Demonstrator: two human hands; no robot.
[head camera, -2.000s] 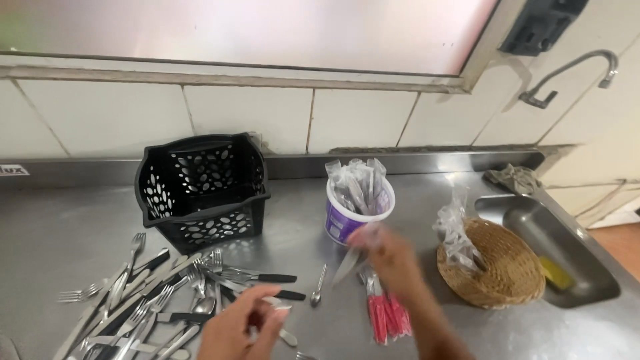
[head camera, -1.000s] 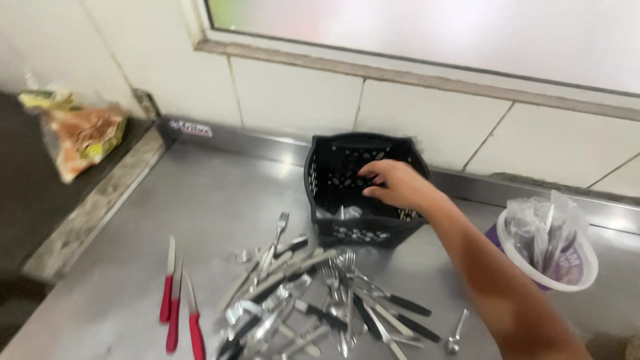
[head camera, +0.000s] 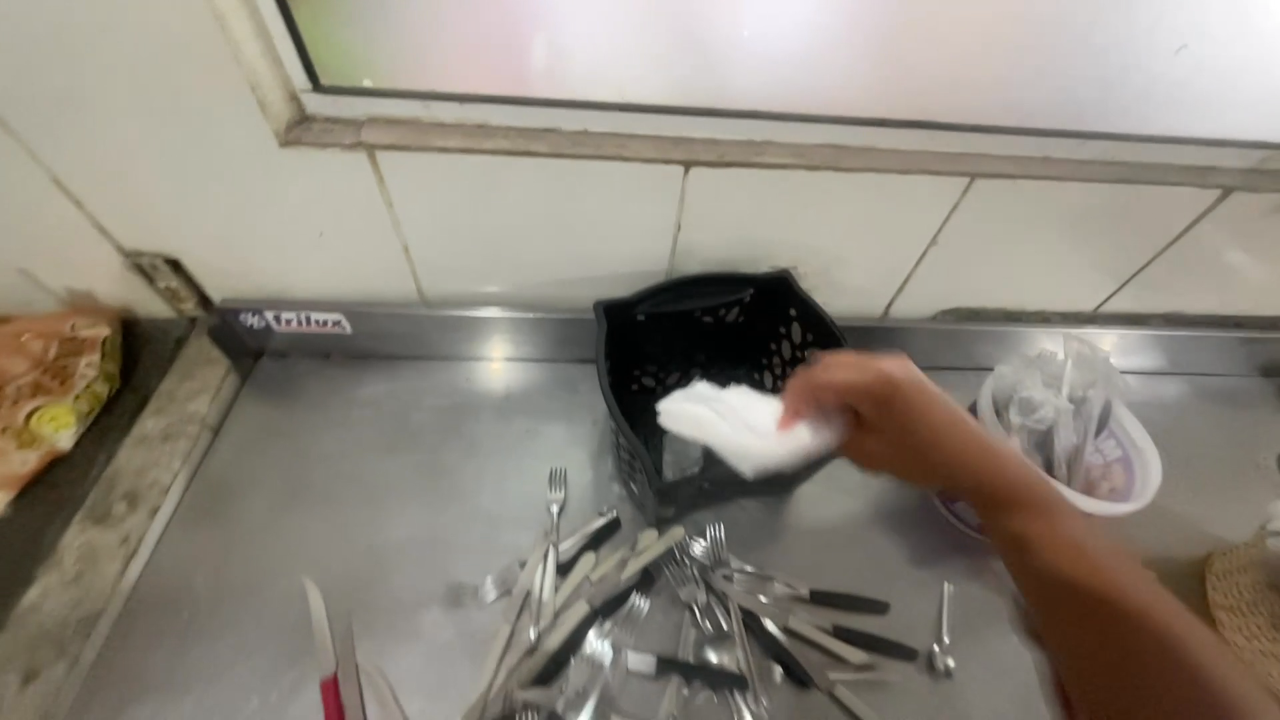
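Observation:
My right hand grips a white cloth or paper napkin above the front rim of a black perforated plastic basket. Something pale and partly see-through lies inside the basket. My left hand is out of view. In front of the basket is a loose pile of forks, spoons and knives, some with black or pale handles. A fork points up at the pile's left, and a small spoon lies apart at its right. A red-handled knife lies at the lower left.
A white and purple plastic tub holding cutlery in clear plastic stands at the right. Beyond it shows the edge of a wicker basket. A printed plastic bag lies at the far left. The steel counter's raised back edge runs along the tiled wall.
My right hand was reaching into the black basket one second ago; now it is over the front rim holding the white cloth or napkin. My left hand, seen two seconds ago, is out of view.

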